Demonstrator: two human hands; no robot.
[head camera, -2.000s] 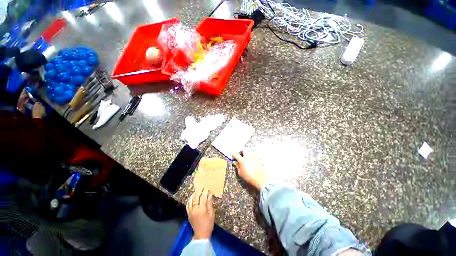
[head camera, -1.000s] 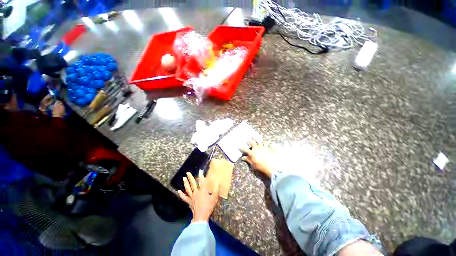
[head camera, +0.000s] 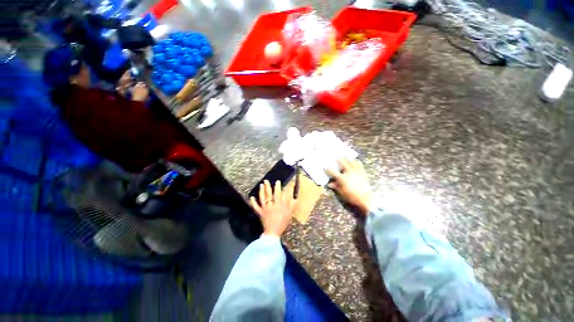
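Note:
My left hand (head camera: 275, 209) lies with fingers spread over the near end of the black smartphone (head camera: 277, 176) and the left edge of the tan paper slip (head camera: 308, 200). A dark pen (head camera: 297, 182) lies at the slip's upper left. My right hand (head camera: 350, 183) rests with its fingertips on the white notepad (head camera: 318, 168), right of the slip. White crumpled tissue (head camera: 296, 146) lies just beyond the phone and touches or overlaps the notepad. Neither hand visibly grips anything.
Red trays (head camera: 258, 78) with clear bags stand at the far side of the speckled worktable (head camera: 440, 144). Blue round parts (head camera: 179, 60) and wooden-handled tools (head camera: 187, 91) lie far left. A person in dark red (head camera: 119, 126) sits left, near a floor fan (head camera: 113, 220). White cables (head camera: 491, 31) lie far right.
The view has swung left, so the table things show further right. My left hand has moved from the slip's near edge onto the phone. My right hand has shifted further onto the notepad.

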